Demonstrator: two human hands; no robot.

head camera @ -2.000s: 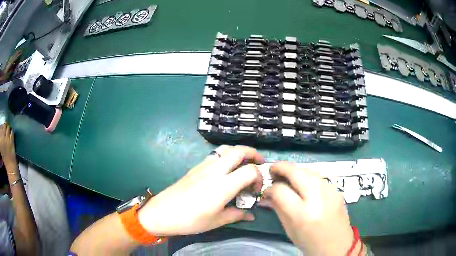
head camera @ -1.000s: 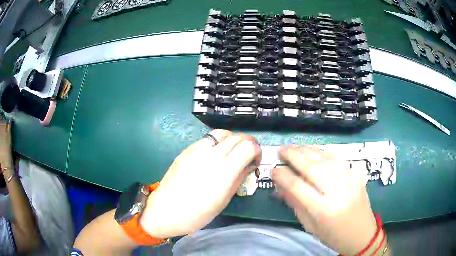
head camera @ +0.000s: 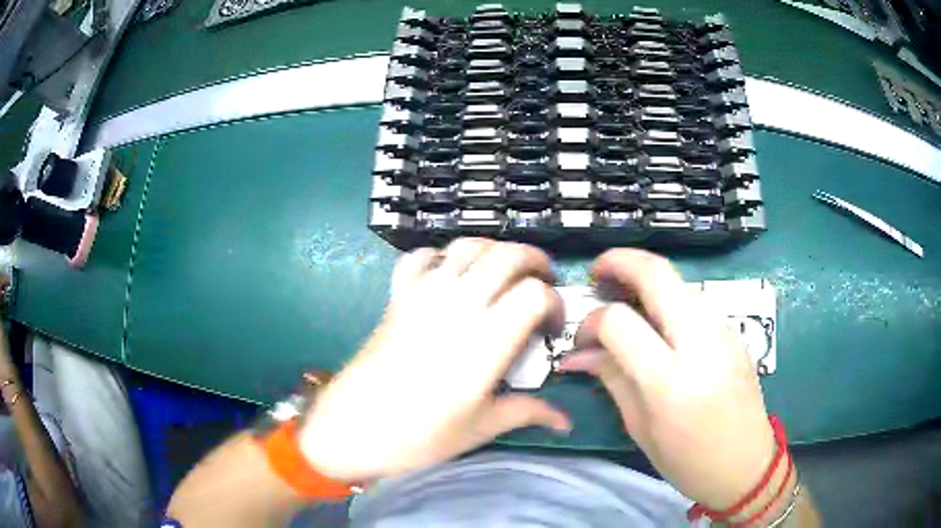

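Observation:
A flat silver carrier plate (head camera: 738,299) lies on the green bench in front of me, its middle largely covered by my hands. My left hand (head camera: 444,340), with an orange watch strap, has its fingertips on the plate's left part. My right hand (head camera: 671,382), with red cords at the wrist, has bent fingers at the plate's left-centre nest. Any small part between the fingers is hidden. A large dark stack of carriers (head camera: 573,134) with silver tab columns stands just behind my hands.
Tweezers (head camera: 872,223) lie at the right. A white rail (head camera: 248,98) crosses behind the stack. A dark cylindrical object with a pinkish base (head camera: 62,232) and a black knob (head camera: 62,177) are at the left. Another person's arm (head camera: 36,433) shows at lower left. Another carrier (head camera: 908,93) lies far right.
The view has shifted, so the stack and rail sit higher. My right-hand fingers have moved from resting along the plate to bending over the left-centre nest, near my left fingertips.

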